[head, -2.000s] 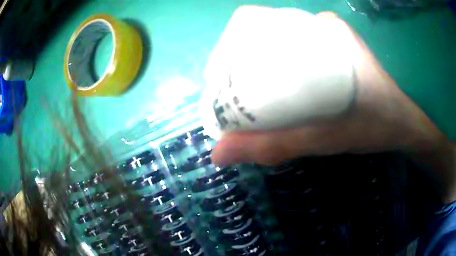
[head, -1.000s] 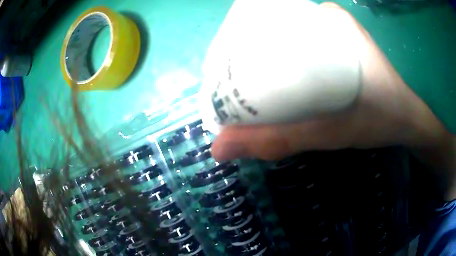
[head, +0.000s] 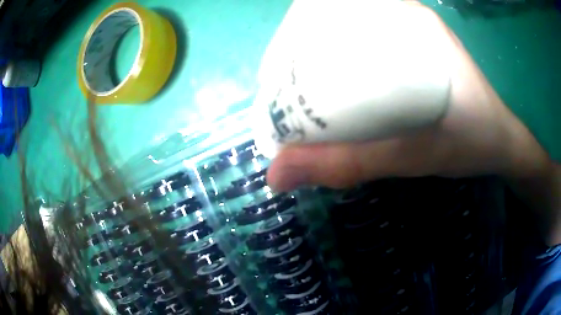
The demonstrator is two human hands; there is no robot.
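My right hand [head: 393,161] comes in from the right edge and is closed around a white squeeze bottle [head: 363,80] with dark print. The bottle lies tilted over the tray; its nozzle is hidden. Below it, a clear plastic tray [head: 212,206] holds rows of small glossy black round parts [head: 274,237] with short bright metal pins. Pale curved lines show around the pins in the row under my fingertip. The tray's right part lies in dark shadow. My left hand is not in view.
A yellow tape roll [head: 154,58] lies on the green mat [head: 212,37] beyond the tray. A small white bottle [head: 23,74] and a blue plastic thing [head: 12,117] are at the left edge. Blurred hair strands cross the left side. A blue sleeve [head: 541,286] is at lower right.
The tape roll and tray sit slightly higher in the picture. My right hand and the bottle have also moved slightly up and to the right. The grip on the bottle is the same.
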